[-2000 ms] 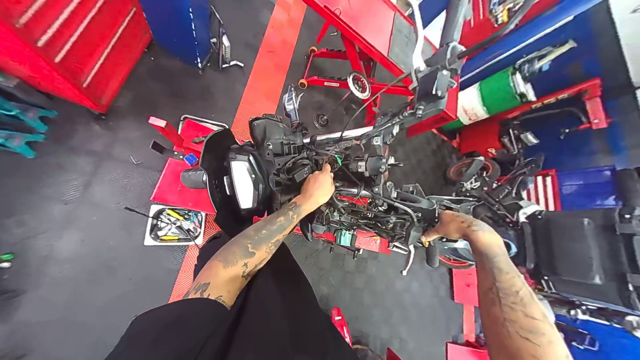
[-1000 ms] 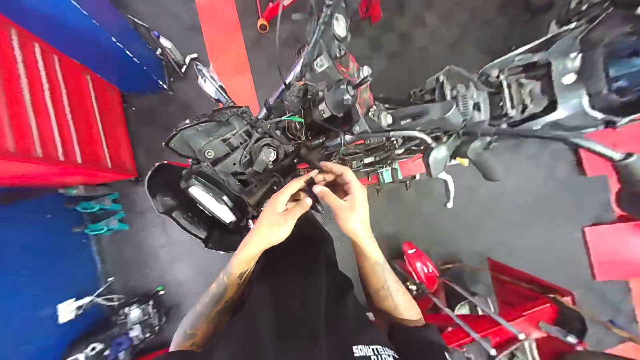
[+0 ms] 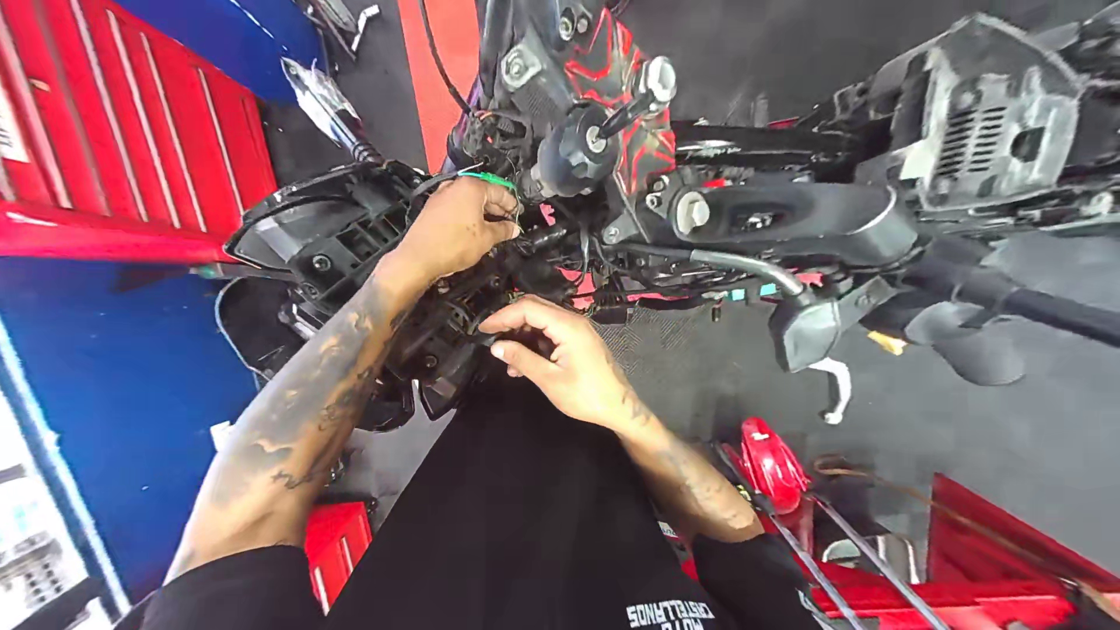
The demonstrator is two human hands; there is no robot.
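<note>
Below me is a partly stripped motorcycle, its black front fairing (image 3: 350,232) at the left and its handlebar (image 3: 1024,297) reaching out to the right. My left hand (image 3: 459,227) is at the wiring behind the fairing, fingers bent beside a green cable tie or wire (image 3: 488,179); whether it grips a wire is hard to tell. Lower and nearer my body, my right hand (image 3: 560,354) pinches a small dark piece between thumb and forefinger, beside black wiring. A dark ignition or fork-top part (image 3: 577,149) lies just right of my left hand.
A red tool cabinet (image 3: 157,131) stands at the upper left, above a blue panel (image 3: 105,376). The brake or clutch lever (image 3: 836,389) juts out below the handlebar. At the lower right are a red rounded part (image 3: 772,464) and a red metal stand (image 3: 989,604).
The hands were apart two seconds ago, the right one at the handlebar; one second ago they were together. Now the left hand is at the green piece, apart from the right. The view has shifted strongly.
</note>
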